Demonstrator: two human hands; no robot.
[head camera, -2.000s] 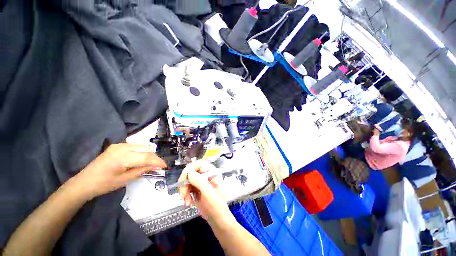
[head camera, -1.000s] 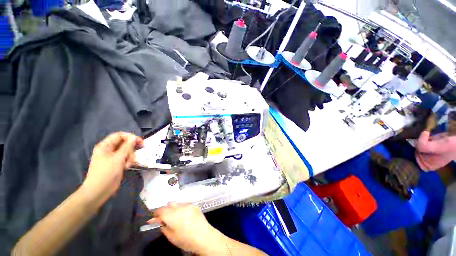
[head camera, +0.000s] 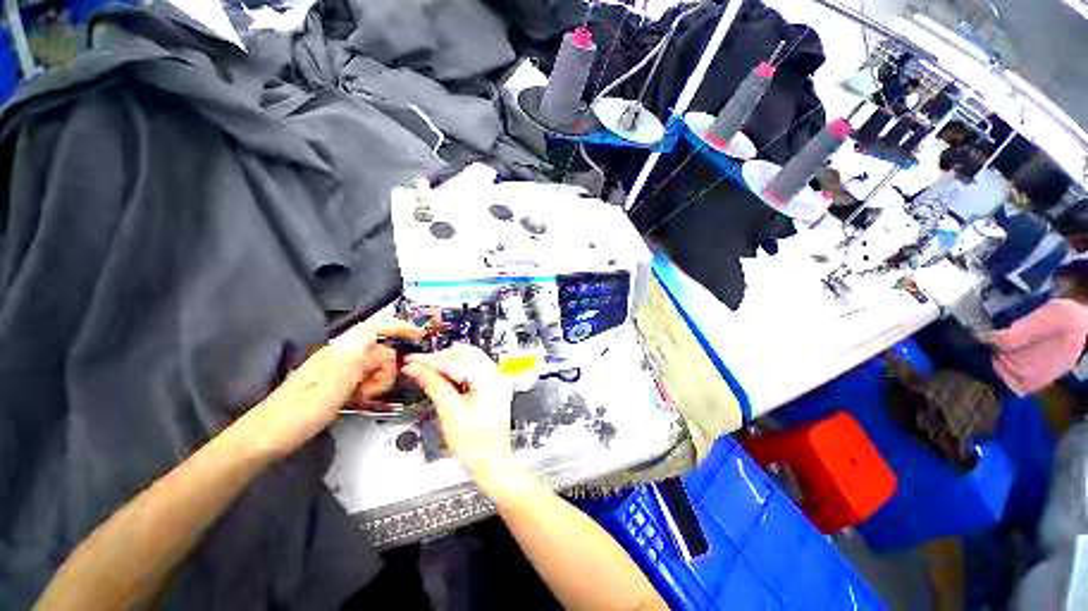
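The white overlock machine (head camera: 513, 233) with a blue stripe and dark control panel stands at the centre, its front open. Small dark and shiny metal loopers (head camera: 483, 320) show below the stripe. My left hand (head camera: 358, 364) reaches in at the left end of the opening, fingers bent among the metal parts. My right hand (head camera: 465, 392) is beside it, with thumb and index fingertips close together at the opening. Whether either hand pinches a thread or small tool cannot be seen. The hands hide the lower left of the opening.
Dark grey cloth (head camera: 179, 239) is heaped left and behind. Thread cones (head camera: 573, 78) stand behind the machine. Lint (head camera: 567, 412) lies on the white bed. A blue crate (head camera: 764, 537) and a red bin (head camera: 835, 471) are at the lower right. A person in pink (head camera: 1044, 346) sits at far right.
A second ago my left hand was at the machine's left and my right hand below the table's front edge. Both have moved to the machine's opening, close together.
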